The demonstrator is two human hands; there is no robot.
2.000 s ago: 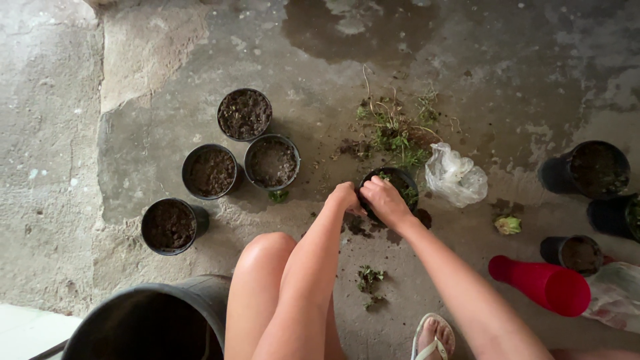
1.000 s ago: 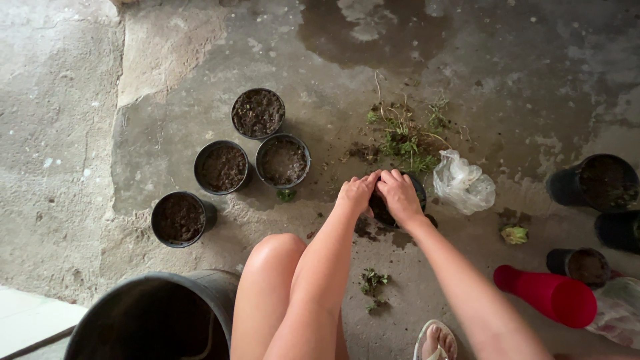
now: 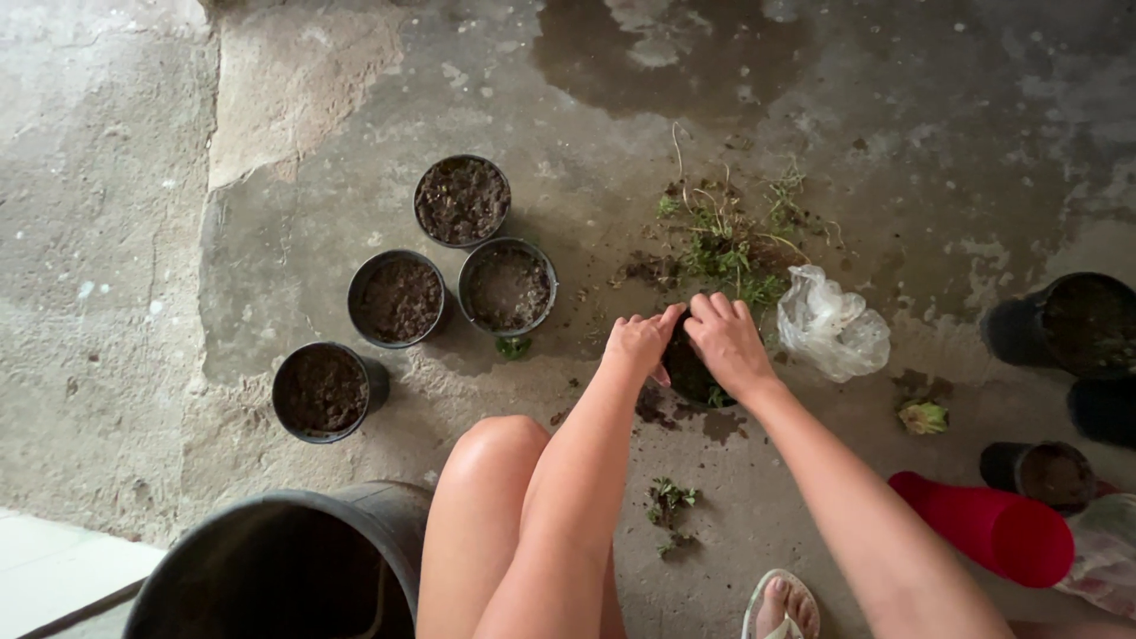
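Note:
A black plant pot [image 3: 697, 377] with dark soil and a little green at its lower rim stands on the concrete floor between my hands. My left hand [image 3: 643, 342] lies at the pot's left rim, thumb downward and fingers toward the far edge. From the right, my right hand [image 3: 726, 337] reaches over the pot with bent fingers at the soil; whether it pinches anything is hidden. Just beyond lies a heap of uprooted green plants with roots [image 3: 732, 253]. A crumpled clear plastic bag [image 3: 832, 324] rests right of the pot. A small leafy sprig [image 3: 670, 510] is on the floor nearer me.
Several soil-filled black pots [image 3: 399, 299] stand at the left. A large dark bucket [image 3: 382, 524] is beside my knee. Other dark pots [image 3: 1016, 328], a red vessel [image 3: 985, 528] and another plastic bag [image 3: 1105, 550] are at the right. A yellow-green plant piece [image 3: 923, 417] lies nearby.
Both hands stay at the same pot. My right hand has shifted a little on it, and more of the pot's soil shows between the hands than one second ago.

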